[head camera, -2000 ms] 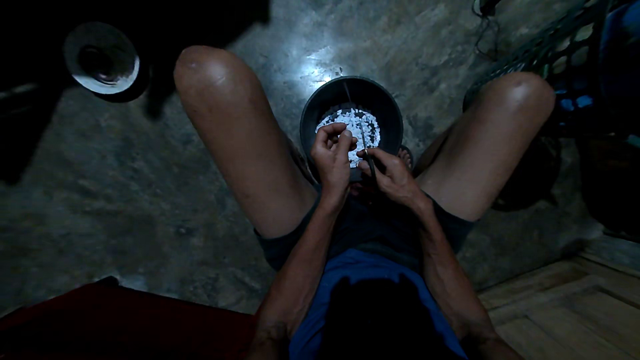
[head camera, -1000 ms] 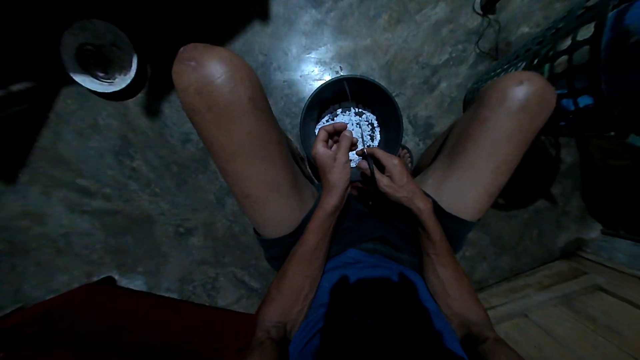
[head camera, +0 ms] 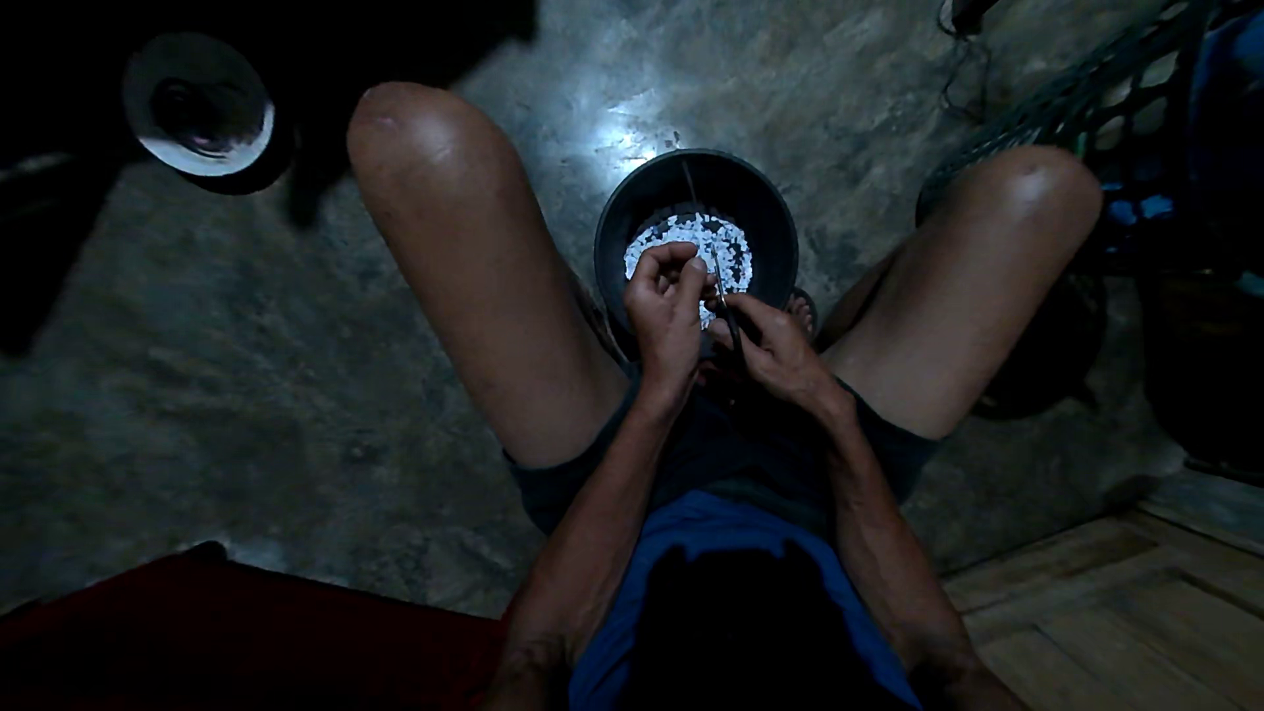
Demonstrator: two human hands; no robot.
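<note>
A dark round bucket [head camera: 614, 212] stands between my knees, with many small white pieces [head camera: 736, 259] inside it. Over its near side my left hand [head camera: 670, 306] has thumb and fingers pinched together; something small and brownish shows at the fingertips, too small to name. My right hand [head camera: 780, 346] is closed around the dark handle of a slim metal tool [head camera: 724, 296], perhaps scissors, whose thin tip points up beside the left fingertips. A thin line or rod [head camera: 690, 186] shows against the far inner wall of the bucket.
On the concrete floor [head camera: 296, 415] at the upper left is a round pale dish [head camera: 252, 148]. A dark lattice plastic basket [head camera: 1086, 99] stands at the right. A dark red surface [head camera: 247, 642] fills the lower left, and a wooden panel [head camera: 1116, 592] lies at the lower right.
</note>
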